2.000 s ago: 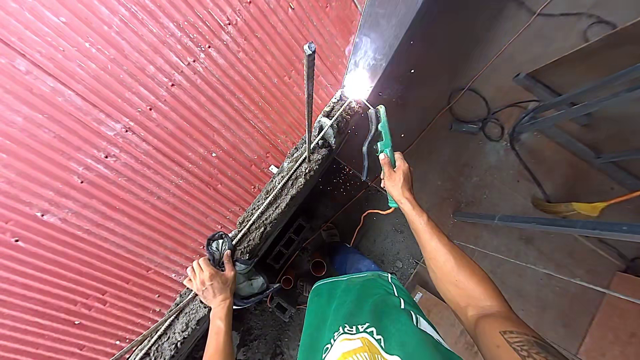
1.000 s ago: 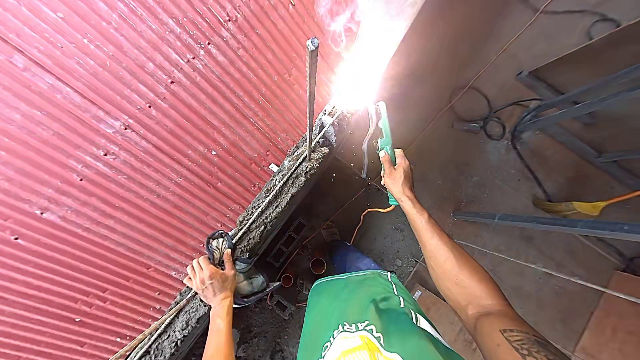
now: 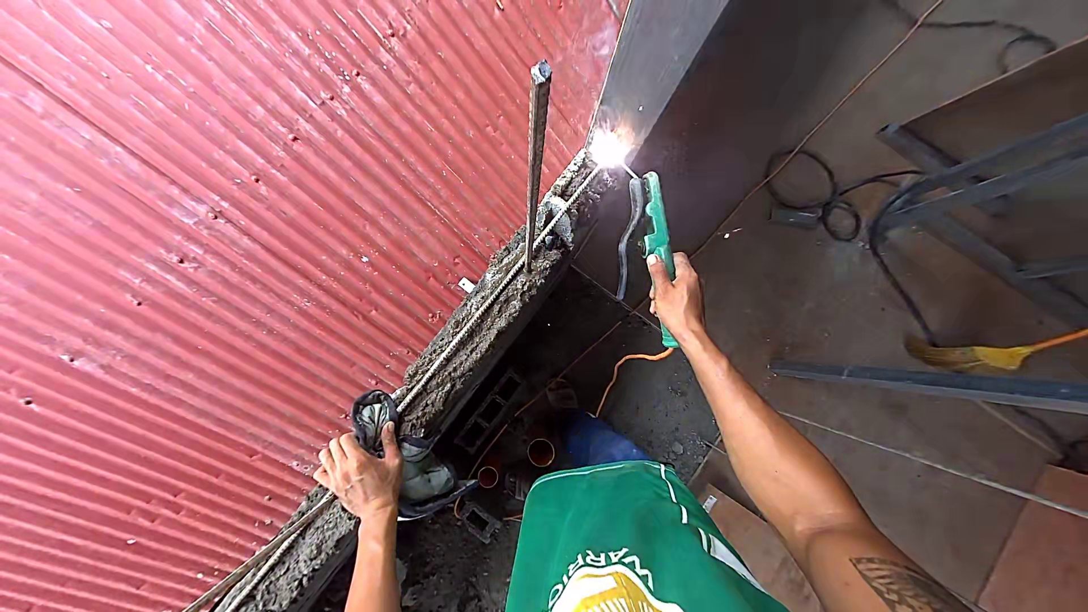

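My right hand (image 3: 677, 295) grips a green welding electrode holder (image 3: 656, 223) with an orange cable at its lower end. A bright arc (image 3: 609, 148) burns at the electrode's tip, where a long steel rebar (image 3: 476, 316) meets the foot of a grey metal post (image 3: 663, 51). The rebar lies along the rough top of a concrete wall (image 3: 484, 340). My left hand (image 3: 363, 473) is closed on a dark, padded fabric item (image 3: 374, 418) at the rebar, on the wall top; what the palm covers is hidden. Another bar (image 3: 536, 161) stands upright from the wall.
Red corrugated sheeting (image 3: 195, 212) borders the wall on the left. Below lie hollow blocks (image 3: 489, 410) and orange pipe ends (image 3: 541, 452). On the right are steel frames (image 3: 986, 187), a steel bar (image 3: 926, 382), coiled black cable (image 3: 837, 212) and a yellow broom (image 3: 977, 355) on the floor.
The arc's glare flared large a second ago and is smaller now, showing the post's foot again. Both hands keep about the same places.
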